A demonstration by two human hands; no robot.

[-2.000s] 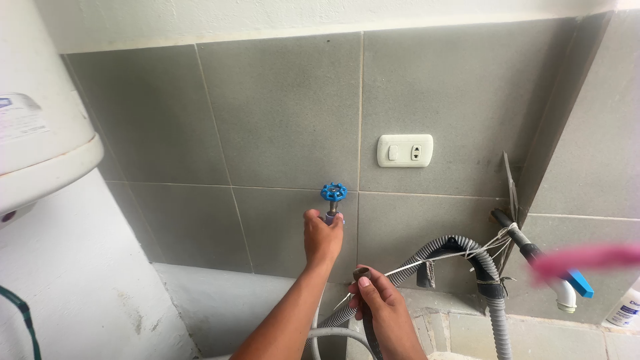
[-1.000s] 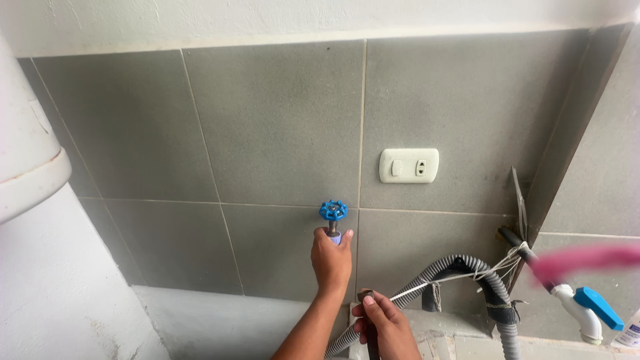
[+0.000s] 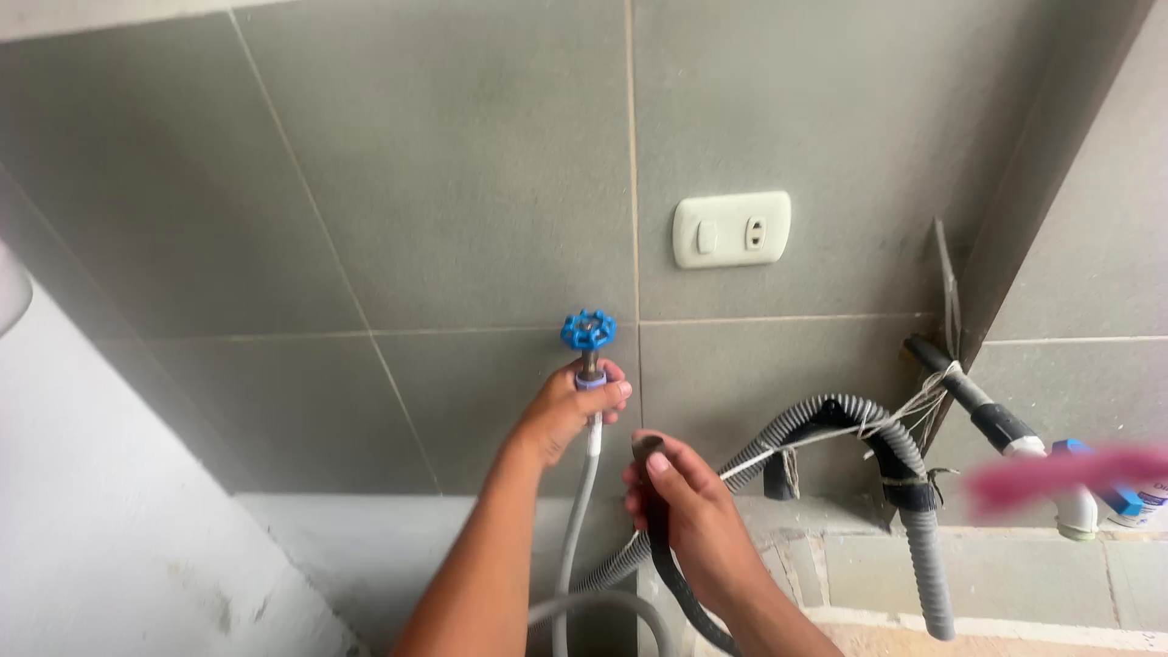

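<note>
A valve with a blue handwheel [image 3: 589,330] stands out from the grey tiled wall. My left hand [image 3: 584,406] grips the lilac hose nut [image 3: 590,381] just below it, thumb and fingers around the fitting. From that nut a grey hose [image 3: 577,520] runs down between my forearms. My right hand [image 3: 684,493] holds the end of a black strip or flat hose [image 3: 653,511], pinched between thumb and fingers, to the lower right of the valve. The black length hangs down past my right wrist. Whether the nut is threaded on fully cannot be seen.
A white switch and socket plate [image 3: 732,230] is on the wall. At right, a corrugated grey drain hose [image 3: 926,566] arches over a black support, tied with string. Beyond it are a white tap with a blue lever [image 3: 1115,493] and a blurred pink object [image 3: 1068,476]. A tiled ledge [image 3: 967,575] lies below.
My left hand stays at the fitting under the blue handwheel, and my right hand still holds the black piece. The view has shifted, so less of the white tank at left shows.
</note>
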